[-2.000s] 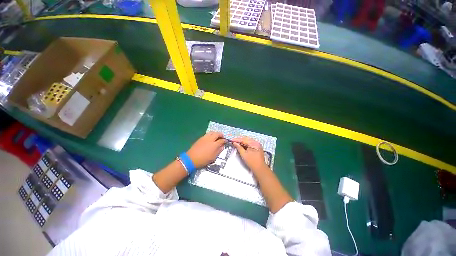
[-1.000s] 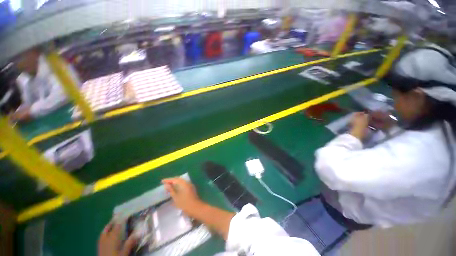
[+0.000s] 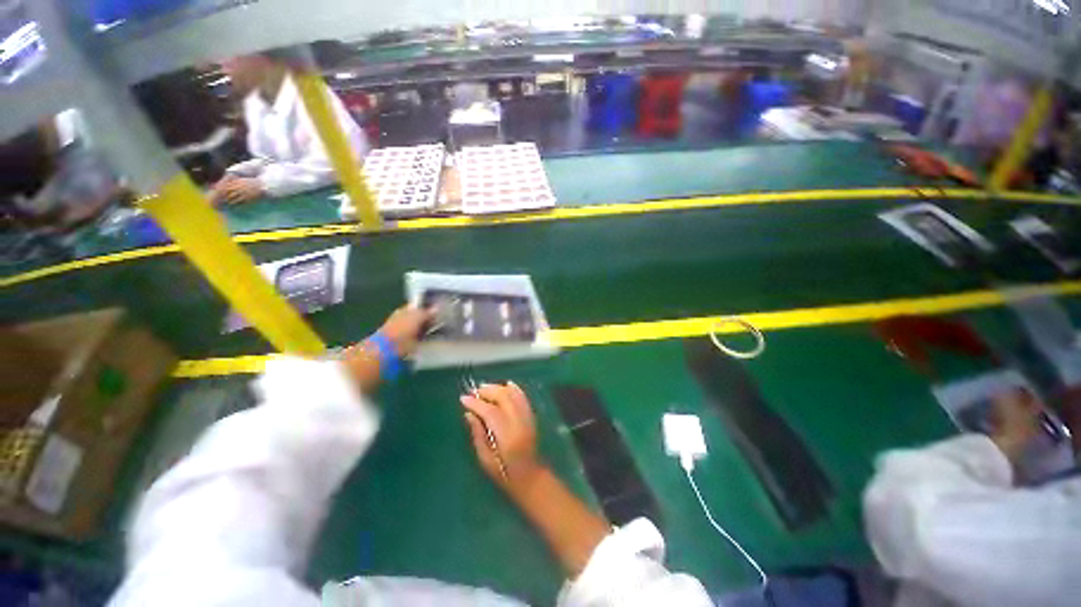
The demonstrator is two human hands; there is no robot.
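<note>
My left hand (image 3: 404, 331), below a blue wrist strap (image 3: 384, 355), grips the left edge of a dark tablet housing (image 3: 480, 318) on its silvery-white sheet (image 3: 536, 311). The housing and sheet lie over the near yellow rail at the belt's edge. My right hand (image 3: 503, 428) is lower and to the right, over the green bench, with thin metal tweezers (image 3: 490, 440) held in its fingers. It does not touch the housing.
Right of my right hand lie a dark divided strip (image 3: 602, 453), a white power adapter (image 3: 684, 436) with cable, a longer dark strip (image 3: 760, 433) and a pale ring (image 3: 737, 338). A cardboard box (image 3: 89, 415) stands left. Another unit (image 3: 306, 280) lies on the belt. A neighbour's sleeve (image 3: 948, 510) is at right.
My left hand has moved the housing and sheet from the bench up and forward onto the rail. My right hand has come away from the housing with the tweezers. The view has turned.
</note>
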